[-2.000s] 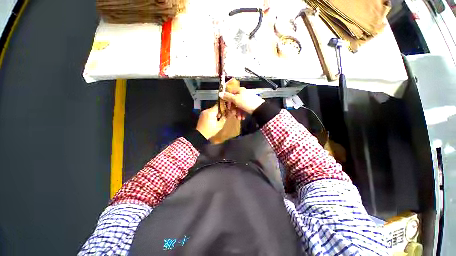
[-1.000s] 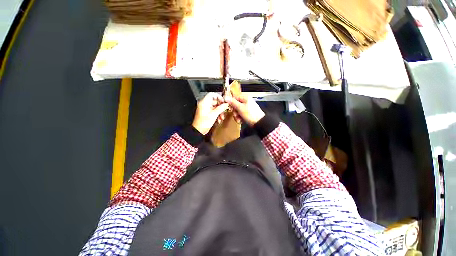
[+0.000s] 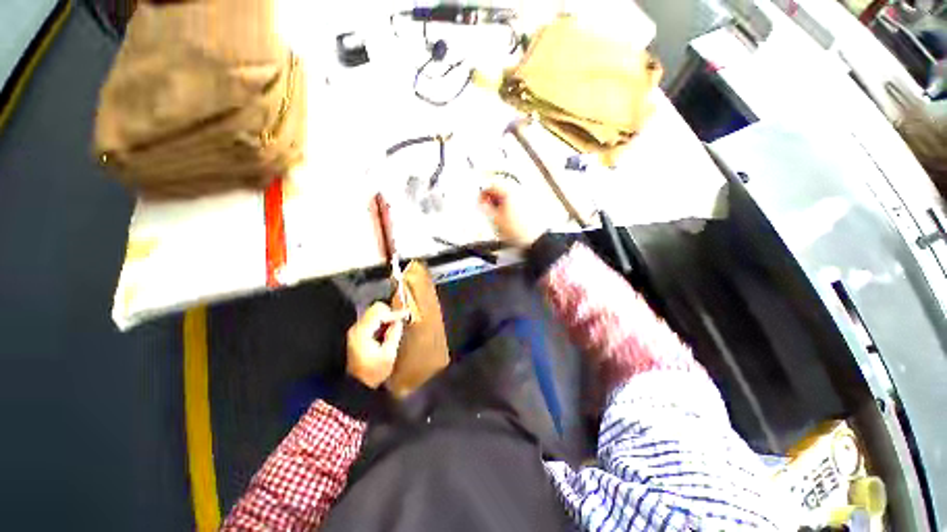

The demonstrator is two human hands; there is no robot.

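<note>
A brown bag piece [image 3: 424, 348] hangs over the lap, its top edge at the pale end of the narrow bar [image 3: 383, 223] that juts from the table. My left hand [image 3: 374, 345] pinches the bag piece's upper left edge beside the bar. My right hand [image 3: 505, 213] is over the table's front part, right of the bar, at the small hardware dishes [image 3: 506, 178]. It is blurred, and I cannot tell whether its fingertips hold anything. Any small hardware at my left fingertips is too small to make out.
A thick brown stack [image 3: 197, 99] stands at left, a lighter stack [image 3: 587, 83] at back right. Also there: black curved-handled pliers [image 3: 440, 161], wooden-handled hammer [image 3: 552, 182], black-handled hammer [image 3: 614, 241], thin dark tool [image 3: 466, 249], small black box [image 3: 353, 49], looped cord [image 3: 443, 94], red tape [image 3: 274, 234].
My right hand has left the bag piece and moved forward and right over the table. My left hand stays at the piece. The view has shifted, showing more of the table's far side.
</note>
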